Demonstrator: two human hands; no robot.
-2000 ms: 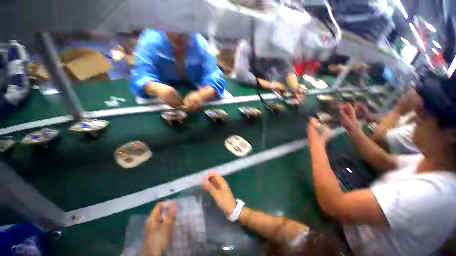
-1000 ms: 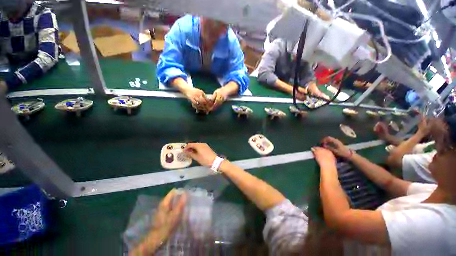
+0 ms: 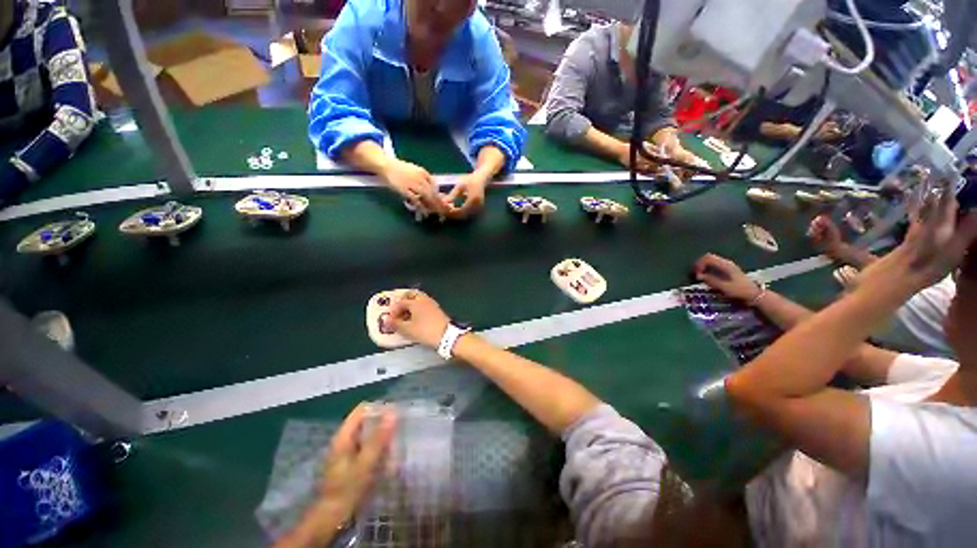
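A cream cover (image 3: 377, 311) with dark round openings lies flat on the green belt. My right hand (image 3: 420, 319), with a white wristband, is over its right part, fingertips down on its face. Whether the fingers pinch a small part is hidden. My left hand (image 3: 359, 455) is on the near side of the rail, thumb and fingers raised at the clear plastic sheets (image 3: 487, 455). Blur hides whether it grips a sheet. Another cream cover (image 3: 580, 280) lies further right on the belt.
A pale metal rail (image 3: 311, 380) crosses between belt and bench. A blue bin (image 3: 27, 508) with white rings stands at left by a metal post (image 3: 64, 369). Raised housings (image 3: 272, 204) line the far side. A person in blue works opposite; a neighbour's raised arm is at right.
My right hand first reached from the bench to the cover, then shifted onto its lower middle. My left hand stayed near the sheets. The right neighbour's arm has risen. The camera view has shifted.
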